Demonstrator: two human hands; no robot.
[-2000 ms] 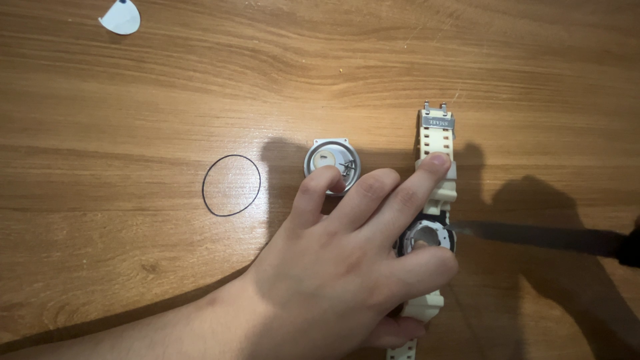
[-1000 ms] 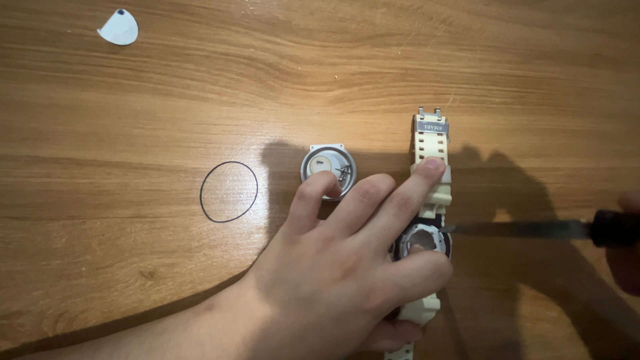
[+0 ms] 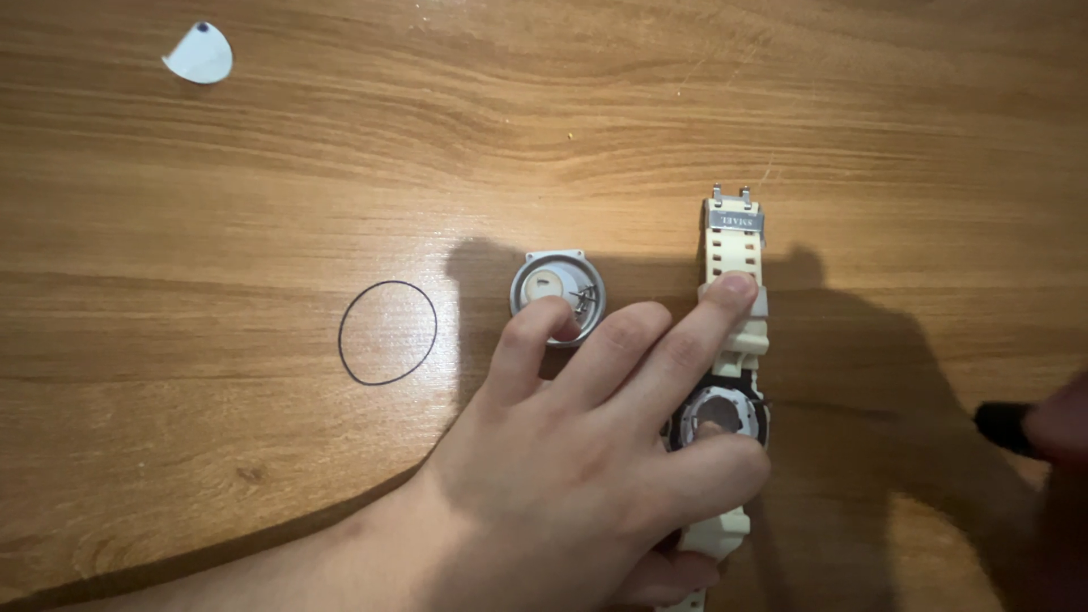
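Observation:
A cream-coloured wristwatch lies lengthwise on the wooden table, its case open and round inner parts exposed. My left hand spreads over it and holds it down, a finger on the strap and the thumb near the lower strap. Beside the watch, under my curled finger, is a round metal watch case back holding several small screws and a pale disc. At the right edge my right hand, dark and blurred, holds a tool by its black handle; its thin blade reaches faintly toward the watch case.
A thin black rubber gasket ring lies on the wooden table to the left of the case back. At the upper left is a small white rounded piece with a dark spot.
My right hand has come further into view, and the tool's blade, plain before, now looks faint. My left hand stays on the watch.

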